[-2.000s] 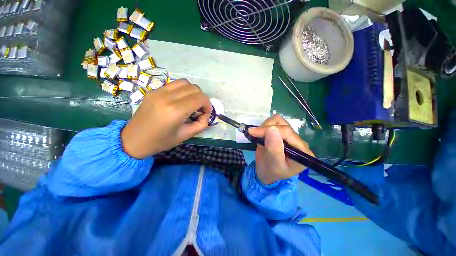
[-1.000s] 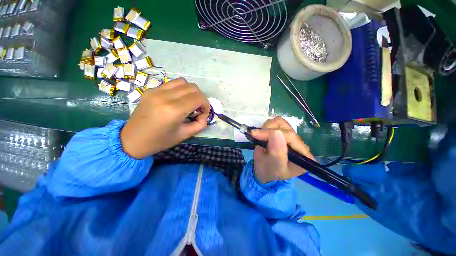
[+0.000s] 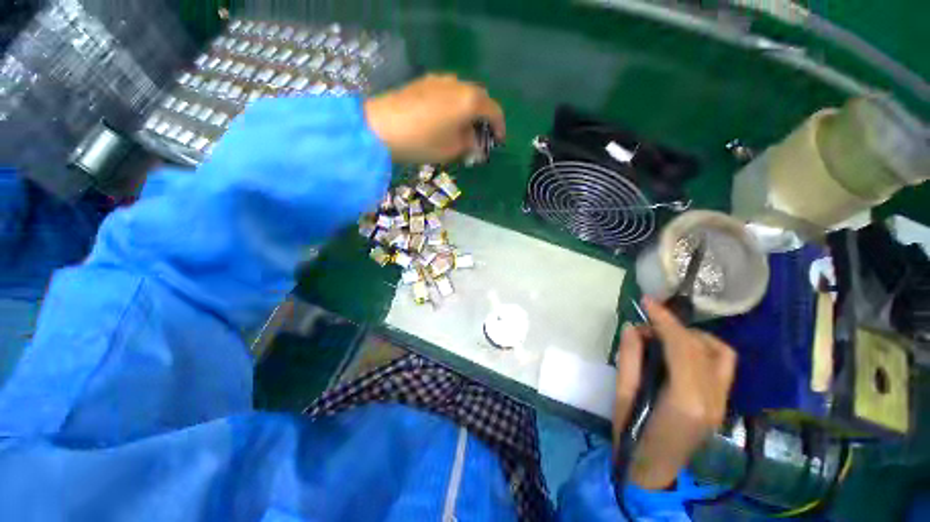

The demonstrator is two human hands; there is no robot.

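Observation:
My left hand (image 3: pixel 433 117) is raised above the green bench, beyond the pile of battery cells (image 3: pixel 413 229). Its fingertips hold a small dark and silver piece (image 3: pixel 482 141), blurred. My right hand (image 3: pixel 678 387) holds the soldering iron (image 3: pixel 648 393) at the right of the mat. The iron's front end reaches into the cream tip cleaner pot (image 3: pixel 750 267), over silvery shavings. Whether the tip touches them I cannot tell. The white round holder (image 3: pixel 506 325) lies on the pale work mat (image 3: pixel 571 273) with nothing seen on it.
The fume fan (image 3: pixel 591 202) stands behind the mat. Blister trays with cells (image 3: pixel 270 66) lie at the upper left. A white card (image 3: pixel 577 379) lies at the mat's right edge. The blue soldering station (image 3: pixel 780 352) and yellow sponge (image 3: pixel 879 379) are at the right. Cream rolls (image 3: pixel 801 163) stand behind the pot.
My left hand has left the mat and moved up past the cells with the small piece. My right hand has moved right with the iron, now in the pot. The view has shifted.

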